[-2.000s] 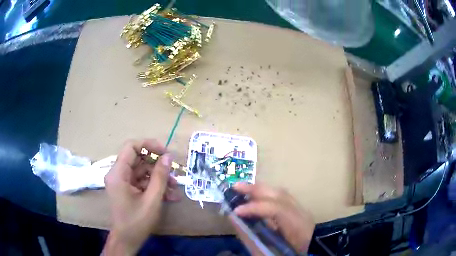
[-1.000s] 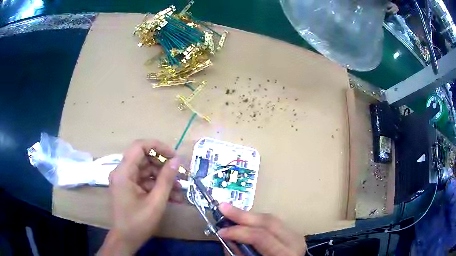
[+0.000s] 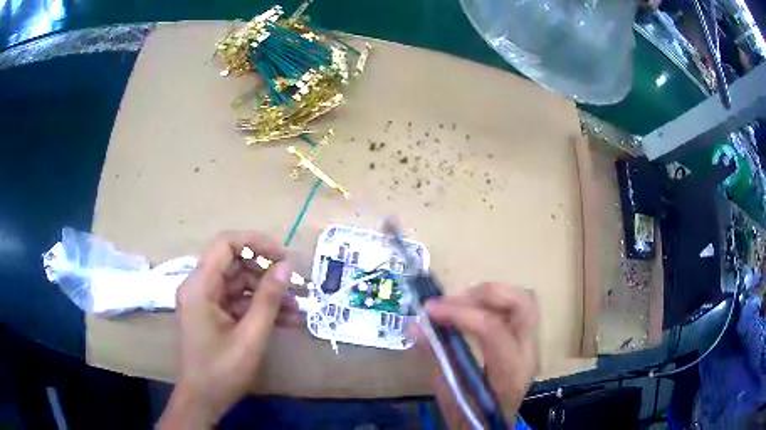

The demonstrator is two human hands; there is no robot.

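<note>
My left hand (image 3: 239,306) pinches a brass contact strip (image 3: 262,259) at the left edge of the white socket housing (image 3: 329,235). A green wire (image 3: 301,215) runs up from my fingers to another brass strip (image 3: 326,175) on the cardboard. My right hand (image 3: 495,336) grips the soldering iron (image 3: 445,332); its blurred tip is over the housing's upper right part. A green circuit board (image 3: 367,292) and thin wires lie inside the open housing. The white cord (image 3: 168,281) in a clear plastic bag (image 3: 88,273) lies left of my left hand.
A strip-and-wire bundle (image 3: 290,71) lies at the cardboard's (image 3: 168,168) top. Dark specks dot its middle. A clear fume hood (image 3: 558,46) hangs at the upper right. A cardboard tray (image 3: 586,252) at right holds the black iron stand (image 3: 640,206).
The soldering iron has moved from the strip end at the housing's left edge up and to the right. My left hand still holds the strip. The view has shifted slightly.
</note>
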